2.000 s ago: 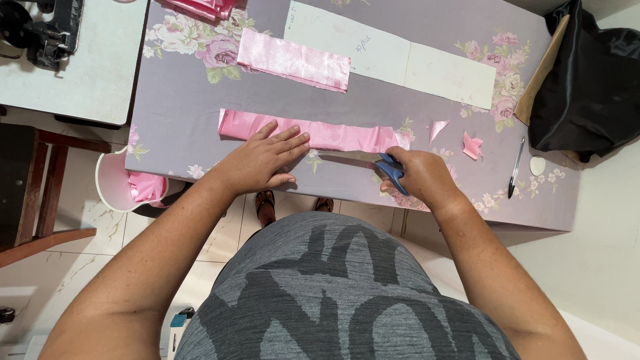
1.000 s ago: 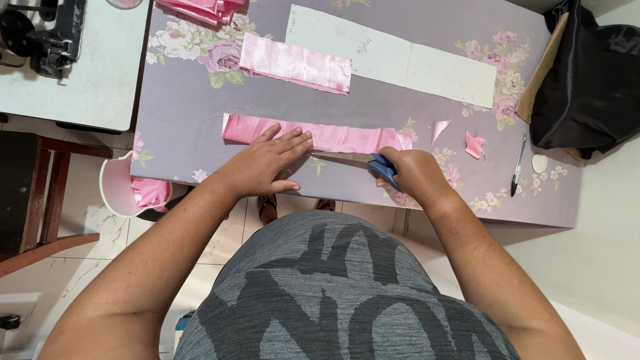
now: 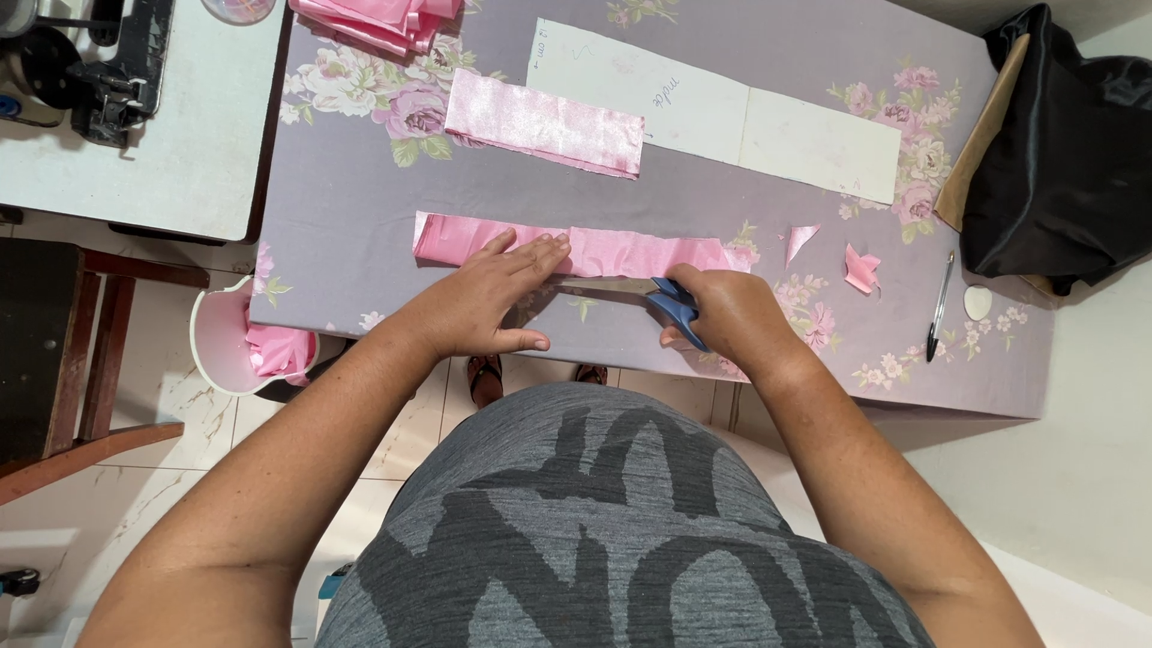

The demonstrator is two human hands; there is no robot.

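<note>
A long strip of pink satin fabric (image 3: 630, 250) lies across the near part of the table. Flat on its left half rests my left hand (image 3: 490, 297), fingers spread and thumb apart, pressing it without gripping. My right hand (image 3: 733, 310) is closed around the blue handles of a pair of scissors (image 3: 677, 313) at the strip's near right edge. The scissor blades point left along that edge; whether they are apart is hard to tell. Farther back, a shorter folded pink satin piece (image 3: 544, 124) partly overlaps a long white paper pattern (image 3: 684, 103) bearing handwriting.
Pink scraps (image 3: 861, 268), a pen (image 3: 940, 306) and a pale oval disc (image 3: 977, 302) lie at the right. Black fabric (image 3: 1062, 153) is beyond them. Folded pink fabric (image 3: 396, 20) sits back left, near a sewing machine (image 3: 108, 81). A white bin (image 3: 220, 337) stands below the left edge.
My right hand's hold on the scissors has tilted a little, with the handles turned since two seconds ago. My left hand stays on the pink strip.
</note>
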